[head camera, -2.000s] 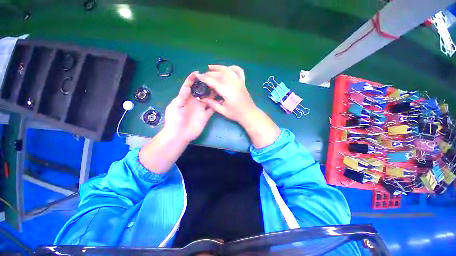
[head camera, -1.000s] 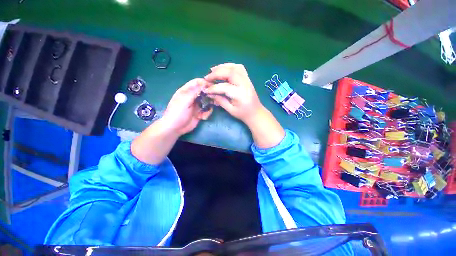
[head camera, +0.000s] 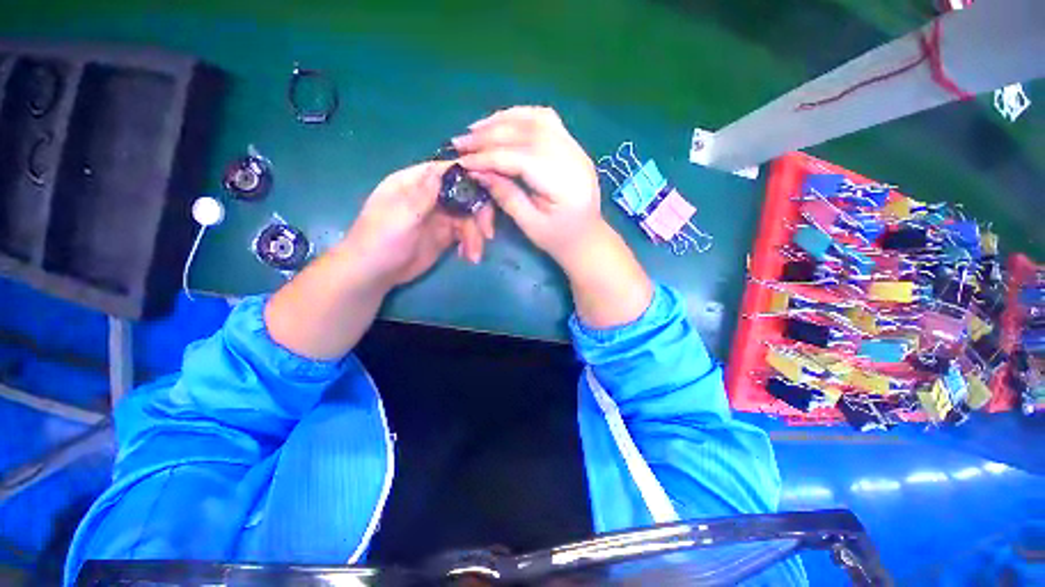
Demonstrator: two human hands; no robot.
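Observation:
My left hand (head camera: 403,224) and my right hand (head camera: 536,172) meet above the green bench. Between them they hold a small dark round housing (head camera: 462,190), its face partly covered by my fingers. My left hand grips it from the left and below. My right thumb and fingertips are on its right and upper edge. Two black round parts with paler centres lie left of my hands, one upper (head camera: 248,177) and one lower (head camera: 281,244). A thin open black ring (head camera: 313,96) lies further back on the bench.
A light blue binder clip (head camera: 639,185) and a pink one (head camera: 668,216) lie right of my hands. A red tray (head camera: 747,378) heaped with clipped pieces is at the right, beside a slanting pale post (head camera: 825,98). A black compartment tray (head camera: 172,184) and a white puck with cable (head camera: 207,211) are left.
The view has shifted, so the bench items on the left sit further left. My hands have stayed together on the housing, which is turned and shows more of its round face than a second ago.

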